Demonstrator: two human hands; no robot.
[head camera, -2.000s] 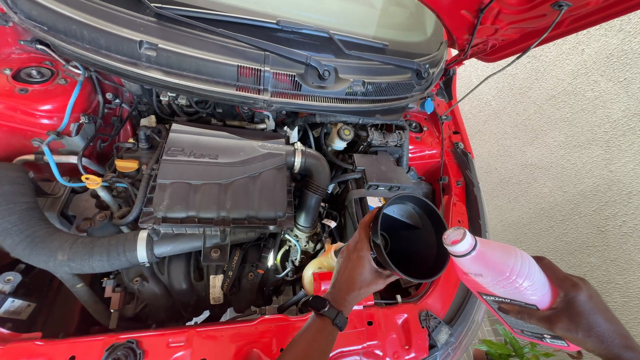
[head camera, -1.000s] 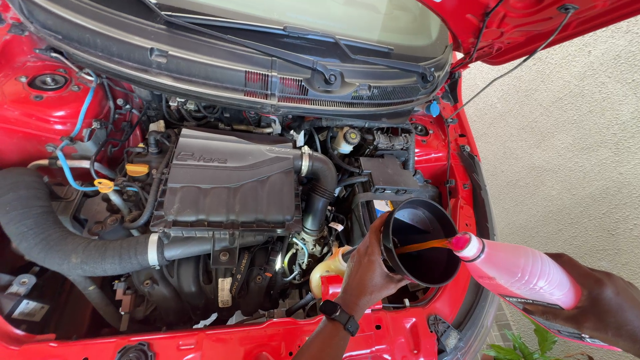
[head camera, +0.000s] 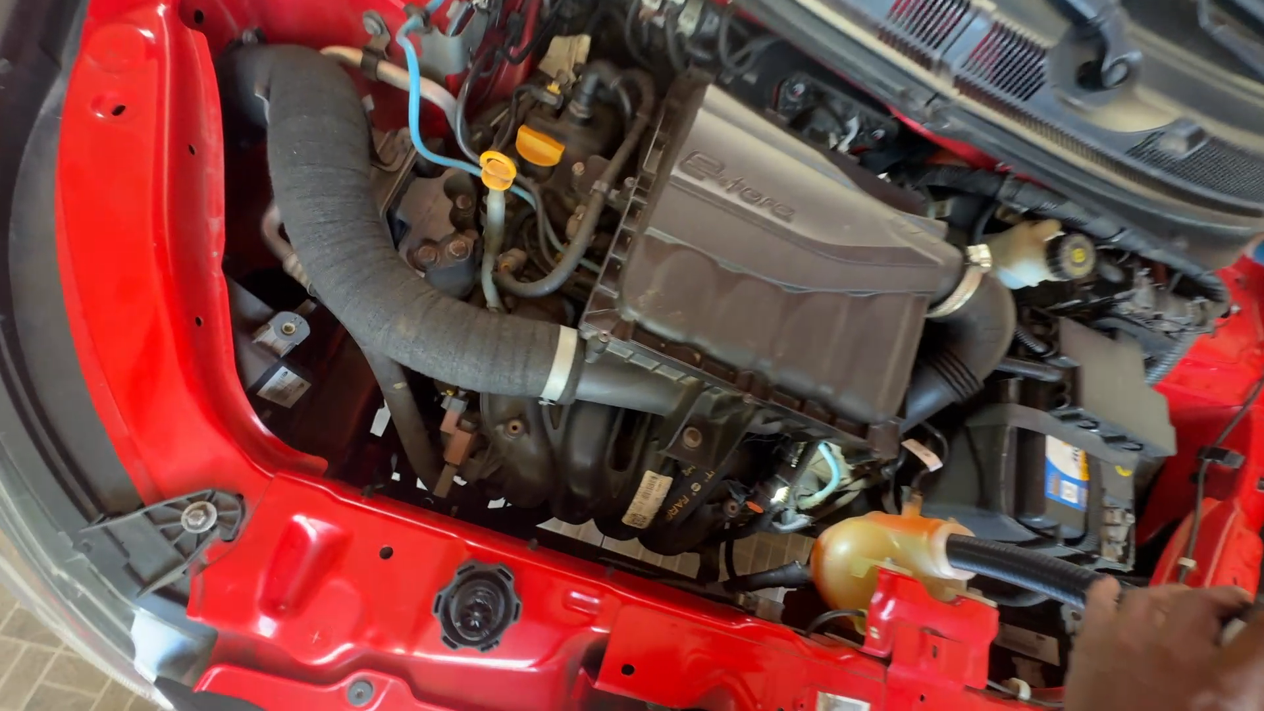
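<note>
At the lower right edge, my left hand (head camera: 1160, 642) is closed at the upper end of a black corrugated spout tube (head camera: 1032, 565). The tube's other end sits in the neck of a translucent, yellowed coolant expansion tank (head camera: 859, 558). The wide part of the funnel cannot be made out; the hand and the frame edge hide that area. The hand is partly cut off and somewhat blurred. A black ribbed cap (head camera: 477, 607) lies on the red front crossmember (head camera: 553, 612), well left of the tank. My right hand is outside the view.
A black air filter housing (head camera: 780, 267) covers the engine's middle, with a thick intake hose (head camera: 336, 227) curving off left. The yellow dipstick handle (head camera: 498, 171) and yellow oil filler cap (head camera: 539, 146) stand behind it. The battery (head camera: 1062, 474) is right of the tank.
The view has swung strongly and tilted. The pink bottle in my right hand and the funnel's wide mouth, seen before with amber liquid pouring into it, are now out of sight.
</note>
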